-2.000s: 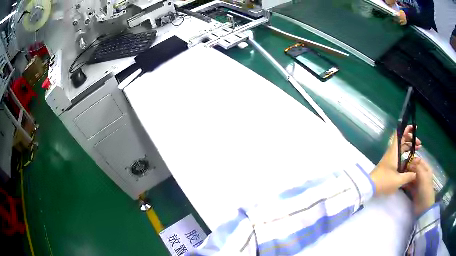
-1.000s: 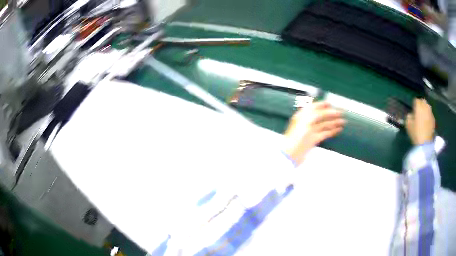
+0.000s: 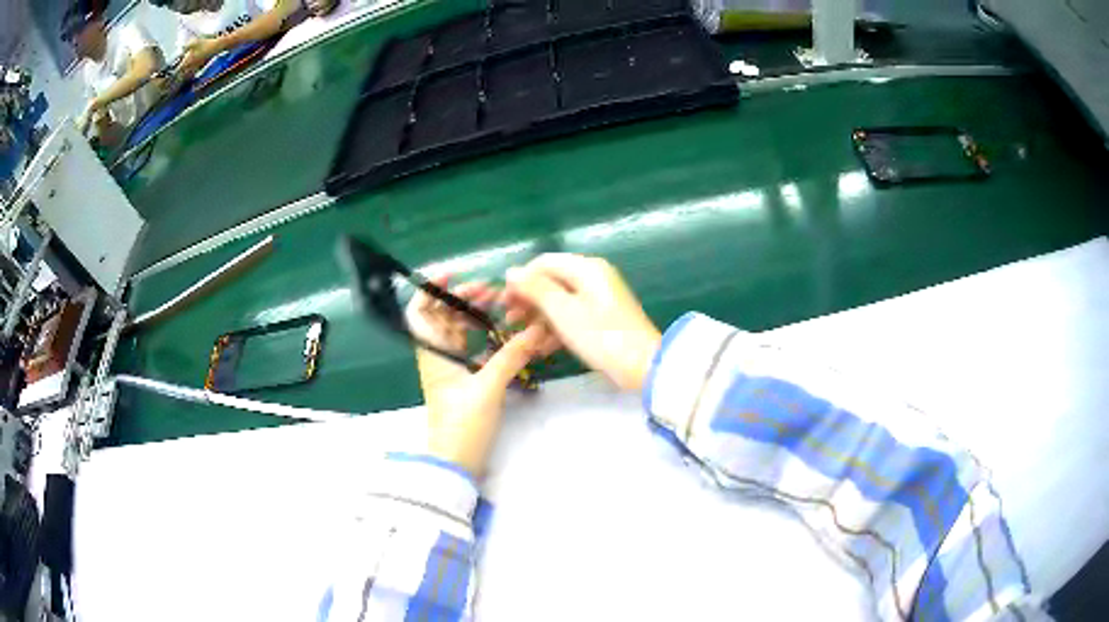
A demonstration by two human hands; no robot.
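A black phone middle frame [image 3: 387,292] is held tilted over the front edge of the green belt, its far end blurred. My left hand [image 3: 460,377] grips it, with fingers showing through its window. My right hand [image 3: 584,318] is at the near end of the frame, its fingertips pinched close to the orange-copper bits. Whether a small part is between those fingertips cannot be told. A second phone middle frame [image 3: 214,365] lies on the belt at the left. A third phone middle frame [image 3: 862,156] lies on the belt at the upper right.
The green conveyor belt [image 3: 730,255] runs across beyond the white bench cover [image 3: 243,510]. A black compartment tray [image 3: 535,73] lies beyond it. A metal guide bar [image 3: 231,399] and a brown strip [image 3: 207,287] are at the left. People [image 3: 122,73] sit at the upper left.
The view has swung right. My hands, apart over the belt a second ago, are now together on a raised frame. The frame that was near my left hand now lies clear of it.
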